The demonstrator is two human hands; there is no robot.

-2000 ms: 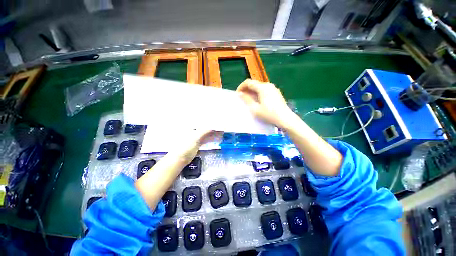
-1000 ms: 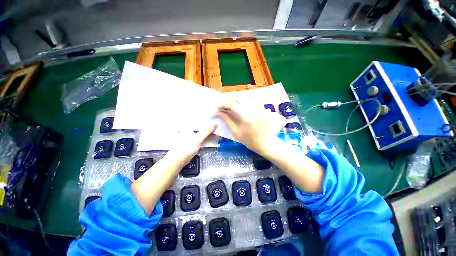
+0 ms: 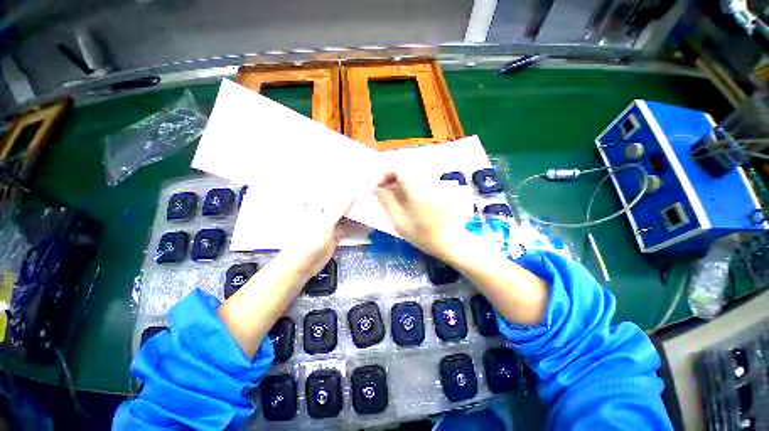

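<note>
A clear blister tray (image 3: 413, 370) holds rows of black device housings (image 3: 366, 324) with pale face marks. A white release liner sheet (image 3: 278, 143) is held tilted above the tray, over another white sheet (image 3: 459, 156) lying across it. My left hand (image 3: 316, 240) grips the lower edge of the raised sheet. My right hand (image 3: 413, 210) is at the sheet's right part, fingertips bent onto it; whether it grips the sheet is unclear. Blue film (image 3: 396, 246) shows below my right hand, partly hidden by it.
Two wooden frames (image 3: 358, 101) lie behind the tray. A clear plastic bag (image 3: 156, 139) is at upper left. A blue control box (image 3: 674, 181) with a cable (image 3: 563, 174) stands at right, near a thin pale stick (image 3: 599, 257). Another tray (image 3: 729, 379) is at lower right.
The raised white sheet has tilted further. My right hand has moved left and down from the sheet's right end toward my left hand, uncovering the other white sheet's right part.
</note>
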